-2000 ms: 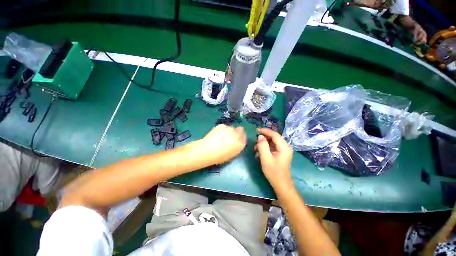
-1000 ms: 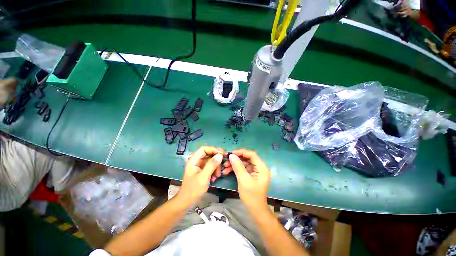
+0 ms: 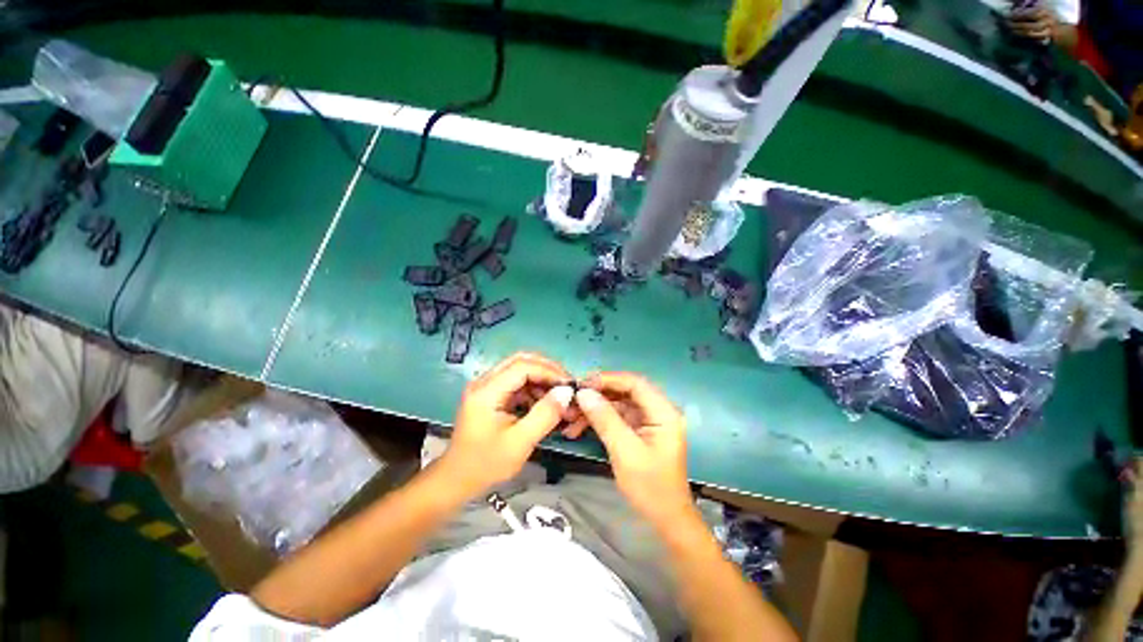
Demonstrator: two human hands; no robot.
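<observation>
My left hand (image 3: 508, 424) and my right hand (image 3: 637, 433) meet at the front edge of the green bench. Their thumbs and fingertips press together on a small dark part (image 3: 575, 389), mostly hidden by the fingers. A loose pile of black plastic housings (image 3: 458, 291) lies left of centre on the bench. Small black inserts (image 3: 604, 278) lie in a loose heap beyond my hands. The grey electric screwdriver (image 3: 687, 163) hangs over that heap. The open bag of screws (image 3: 702, 228) is partly behind it. The small bag of dark parts (image 3: 578, 197) stands to its left.
A large clear bag of black parts (image 3: 934, 339) lies on the right. A green box (image 3: 198, 136) stands at the left, with a black cable (image 3: 420, 141) curving behind. A carton with clear bags (image 3: 270, 470) is below the bench. Another person's hand (image 3: 1040, 23) shows at top right.
My hands were apart near the insert heap two seconds ago and came together at the front edge. They have stayed there over the last second. The view has shifted slightly.
</observation>
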